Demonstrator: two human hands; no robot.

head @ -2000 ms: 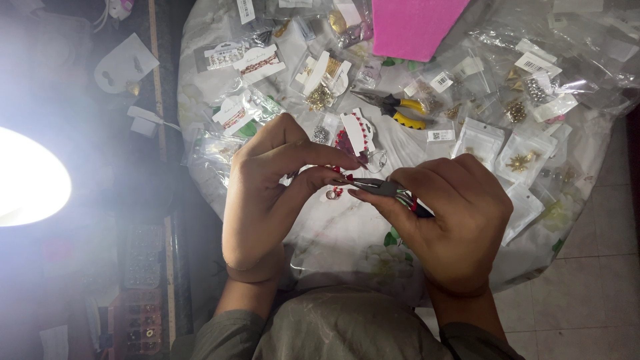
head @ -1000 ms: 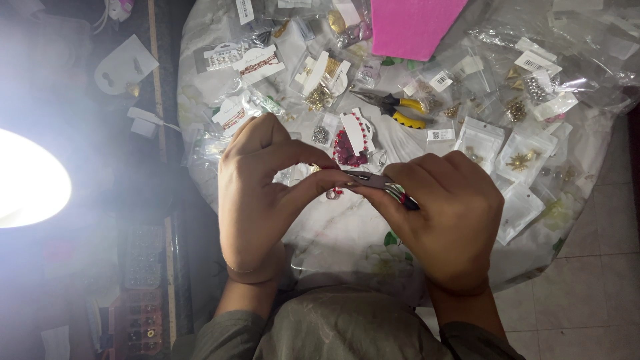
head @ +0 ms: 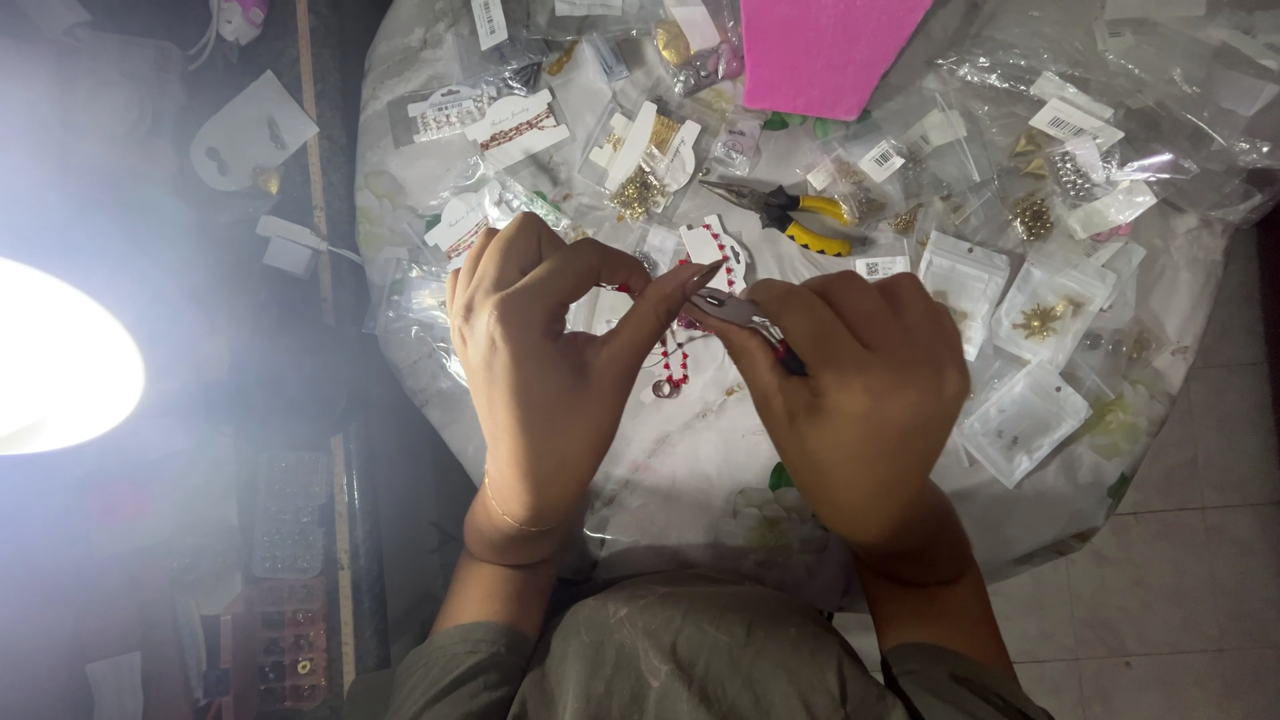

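My left hand [head: 560, 350] pinches a red beaded strand between thumb and fingers, left of the pliers' tip. My right hand [head: 850, 390] grips small jewelry pliers [head: 735, 308] with red and black handles, their jaws at my left thumb. Part of the red beaded strand [head: 678, 368] hangs below the fingers, with a small metal ring [head: 663, 388] at its end. Just behind the hands lies a white jewelry card [head: 705, 240] with red beads along it. The exact spot where the jaws meet the piece is hidden by fingertips.
Yellow-and-black pliers [head: 785, 212] lie beyond the hands. Around them are carded chains [head: 515, 128], a bag of gold beads [head: 640, 190] and zip bags of findings [head: 1050, 310]. A pink sheet [head: 830, 50] is at the back. A bright lamp [head: 60, 360] shines at left, above a bead organizer [head: 290, 640].
Both hands stay close together in front of me, with small shifts of the fingers and pliers. The hanging red strand shows more clearly below the fingers now.
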